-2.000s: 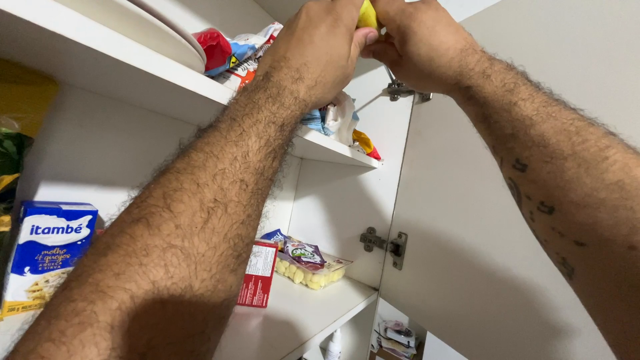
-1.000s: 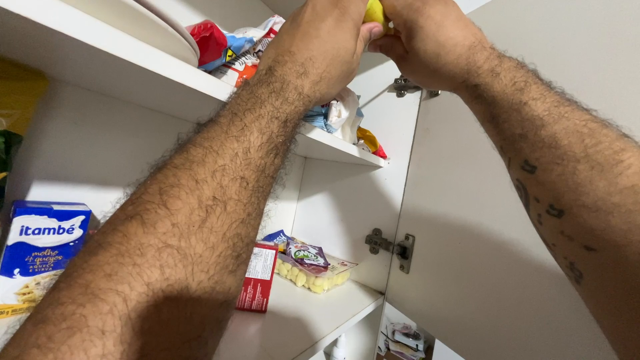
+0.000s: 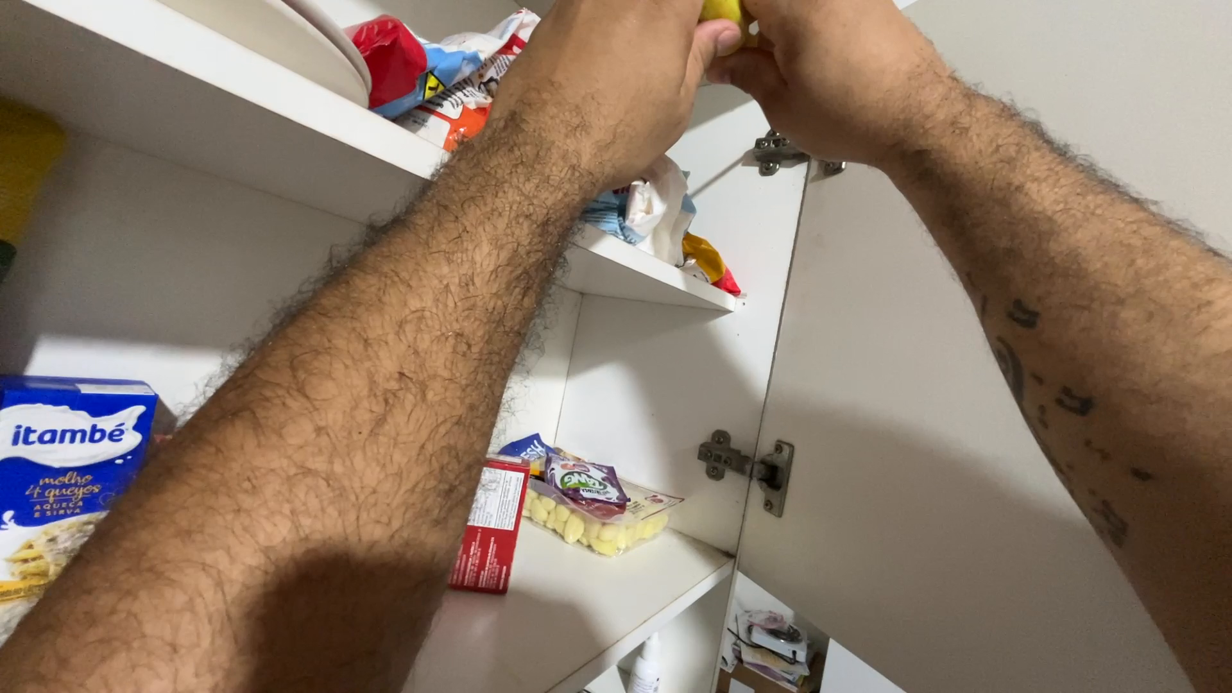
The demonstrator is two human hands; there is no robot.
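Both my hands are raised at the top edge, in front of the cupboard's upper shelf. My left hand has its fingers around a yellow object, of which only a small part shows. My right hand meets it from the other side, thumb and fingers bent at the same object; most of its fingers are cut off by the frame. Behind my left hand, crumpled plastic food packets lie on the upper shelf, beside the rim of a pale round dish. More packets show below my left wrist.
The lower shelf holds a blue sauce carton, a red box and a clear tray of pale yellow pieces with a purple sachet on it. The cupboard door stands open at right on metal hinges.
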